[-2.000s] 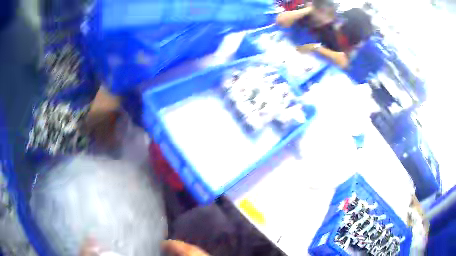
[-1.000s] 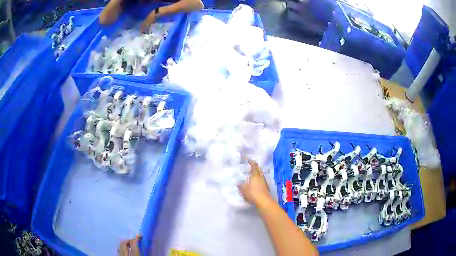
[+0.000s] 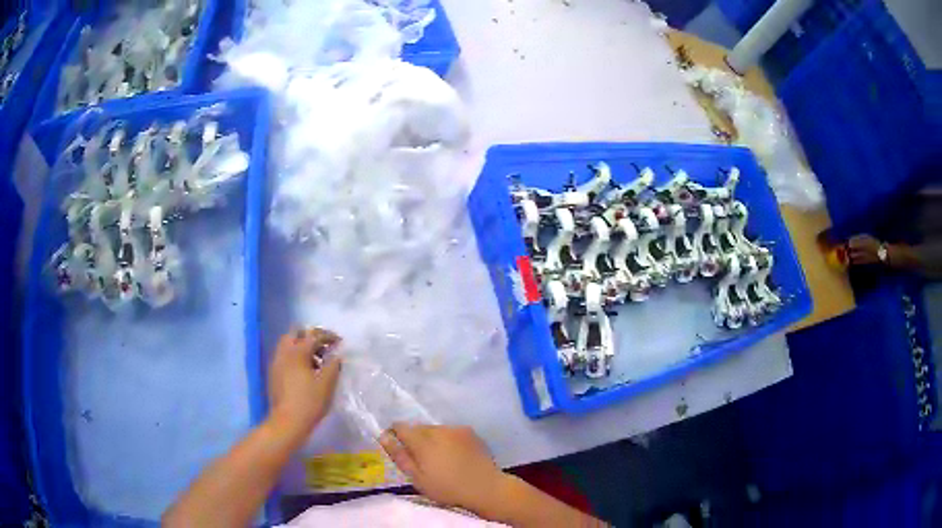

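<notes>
A small clear poly bag lies stretched out low over the white table, between my two hands. My right hand holds its lower end between thumb and fingers. My left hand is at its upper end, fingers bent; whether it grips the bag is unclear. A heap of loose clear bags lies just beyond my hands. The supply tote at right holds bare white-and-black toy scooters in rows. The left tote holds bagged scooters in its far half.
A yellow label is on the near table edge. More totes with bagged items stand at the far left. Clear bags lie on brown board at the far right, near another person's hand. Blue totes stand beyond.
My right hand has come from the bag heap to the near table edge, now with a bag. My left hand has left the left tote's rim and come beside it. The view has shifted.
</notes>
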